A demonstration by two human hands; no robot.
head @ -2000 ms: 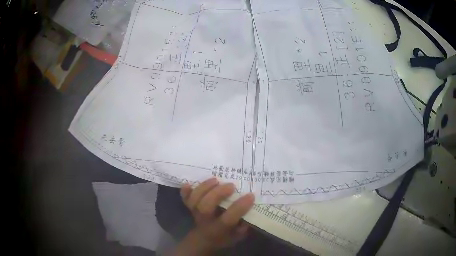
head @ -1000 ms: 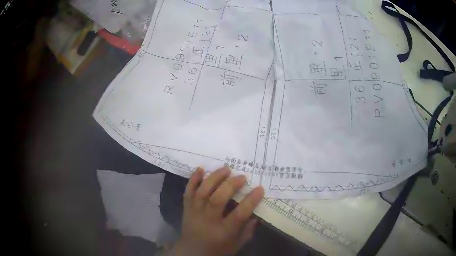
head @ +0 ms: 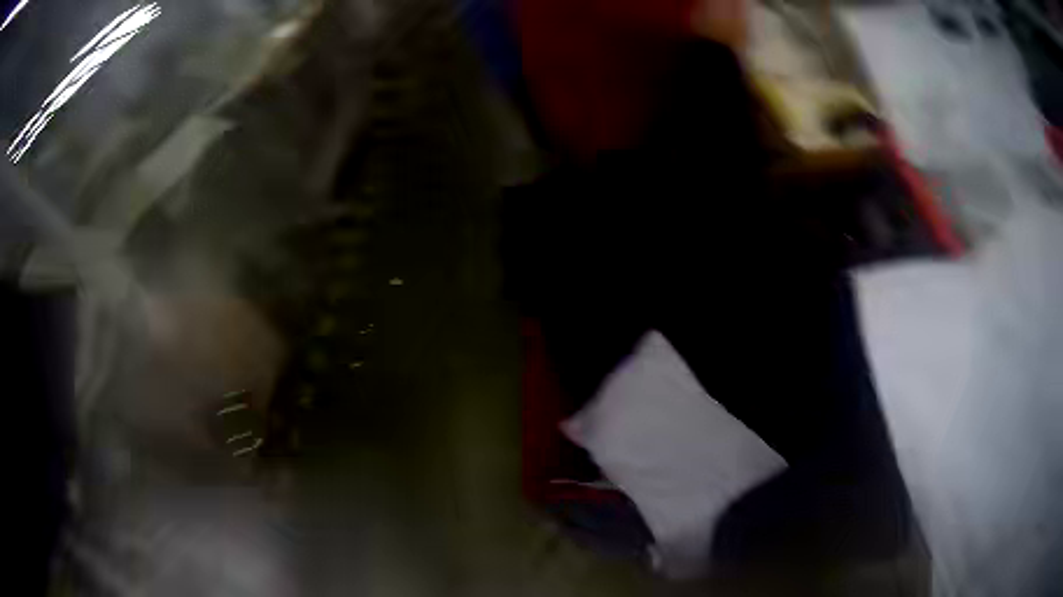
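Observation:
The view is strongly blurred. The white paper pattern [head: 933,362] shows only in part, along the right edge. A smaller white scrap [head: 676,443], paper or cloth, lies tilted on dark cloth [head: 688,257] at the lower middle. Neither my left hand nor my right hand can be made out. A blurred skin-toned patch shows at the left; what it is cannot be told.
A red edge, apparently the basket [head: 927,198], and a pale plastic bag [head: 944,82] are at the upper right. A yellowish-brown object [head: 816,123] is beside them. A red area [head: 595,70] shows at the top. Greenish floor [head: 431,432] is left of the dark cloth.
The view has swung left. The pattern has shifted to the right edge, and the scrap now shows nearer the middle. The hand on the pattern's edge and the sewing machine have left the view.

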